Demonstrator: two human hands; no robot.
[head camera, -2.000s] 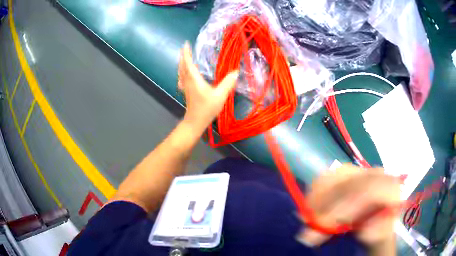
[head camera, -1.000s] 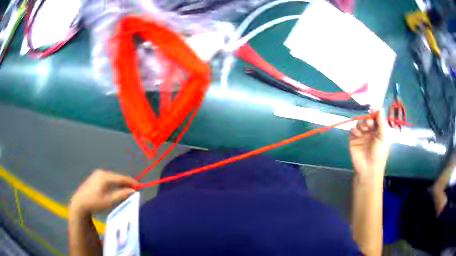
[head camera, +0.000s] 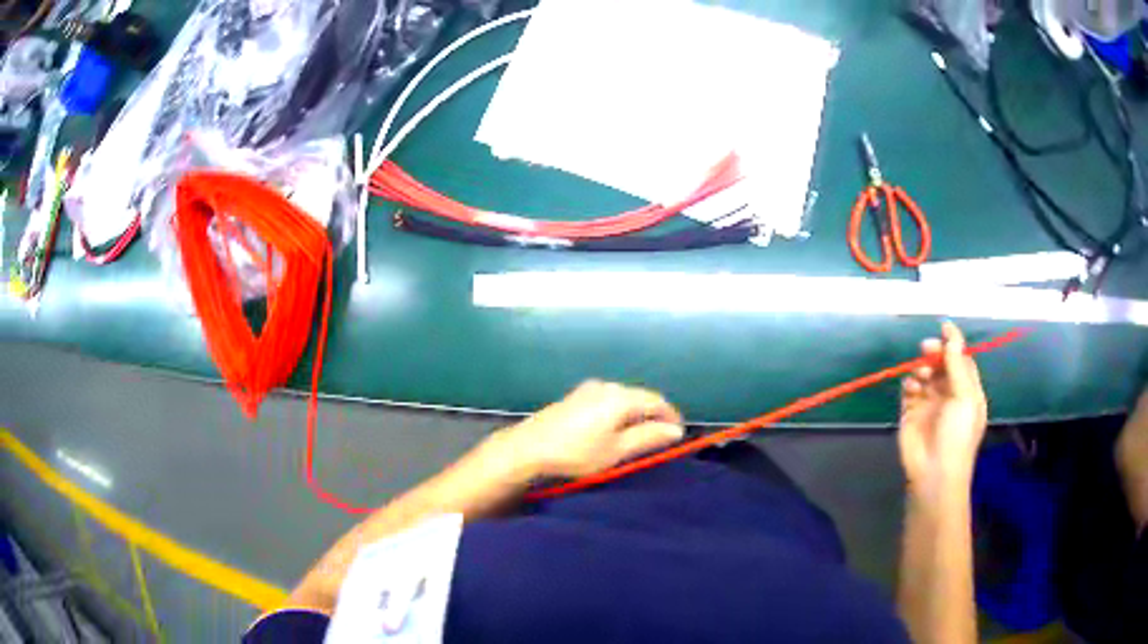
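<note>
An orange-red coil (head camera: 258, 289) lies at the left of the green bench, its lower end at the front edge. A red strand (head camera: 806, 405) runs from it, down past the edge and across the wearer's lap. My right hand (head camera: 944, 403) pinches the strand near its free end, which sticks out to the right. My left hand (head camera: 604, 428) is over the lap with the strand passing at its fingers; the grip is partly hidden. A white measuring strip (head camera: 705, 294) lies along the bench edge. Scissors (head camera: 888, 227) with orange-red handles lie behind it.
Behind the strip lie a red wire bundle (head camera: 541, 227), a black wire bundle (head camera: 579, 239), white paper sheets (head camera: 655, 94) and white tubes (head camera: 434, 76). Clear bags (head camera: 227, 88) are at back left, black cables (head camera: 1020, 164) at back right. Another person's arm (head camera: 1133, 466) shows at the right edge.
My left hand has moved right along the strand, from near the coil to the lap. My right hand now holds the strand below the strip. The view has shifted right.
</note>
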